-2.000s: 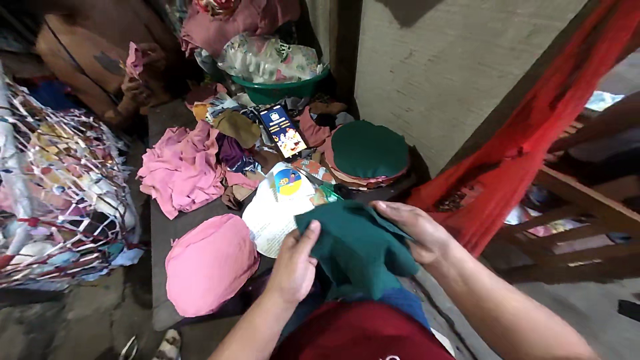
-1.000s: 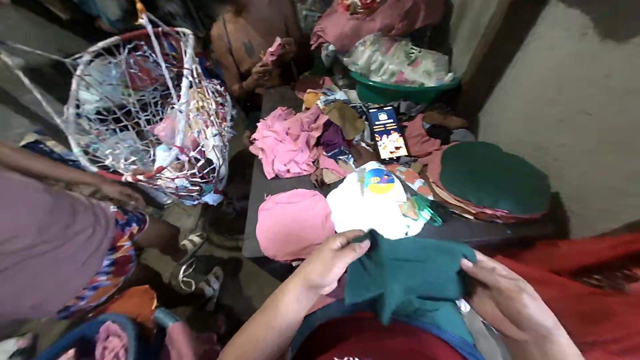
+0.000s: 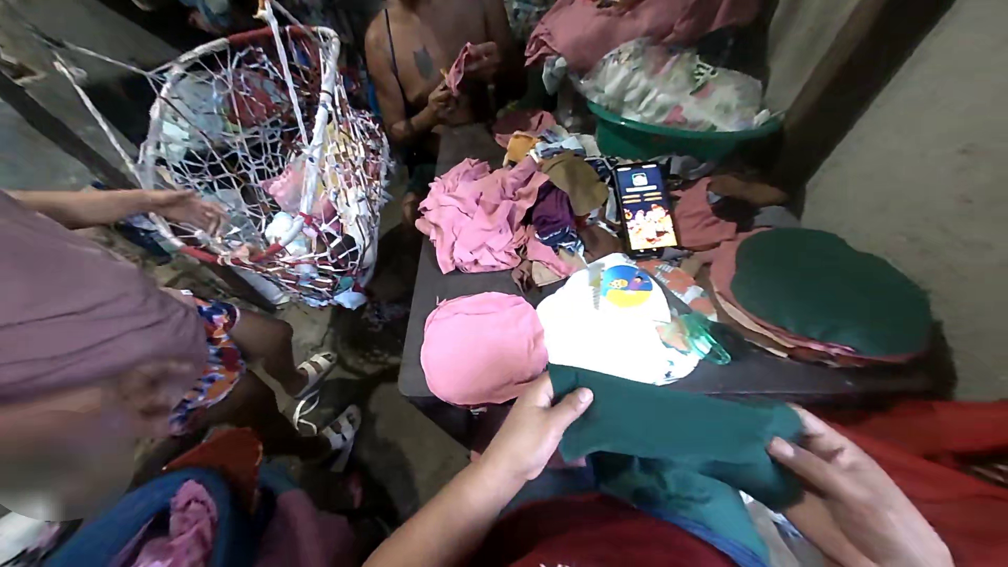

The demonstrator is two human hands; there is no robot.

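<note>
My left hand (image 3: 535,429) pinches the left end of a dark green cloth (image 3: 669,417) between thumb and fingers. The cloth's right end is gripped by my right hand (image 3: 843,480), so it stretches between the two over my lap. More green fabric (image 3: 677,496) hangs below it. Beyond my hands, on the dark table (image 3: 425,307), a round pink cloth piece (image 3: 482,346) lies left of a white printed cloth (image 3: 591,331). A stack of rounded cloth pieces with dark green on top (image 3: 835,291) rests at the right.
Crumpled pink cloth (image 3: 480,213), mixed scraps and a lit phone (image 3: 646,209) lie farther back near a green basin (image 3: 685,138). A hanging net basket (image 3: 252,157) is at left, with a person (image 3: 87,315) beside it. Another person (image 3: 441,63) sits behind the table. Red fabric (image 3: 929,472) hangs at right.
The green cloth, bunched between my hands earlier, is now spread wider sideways. The view has swung left, bringing in the net basket and the person beside it.
</note>
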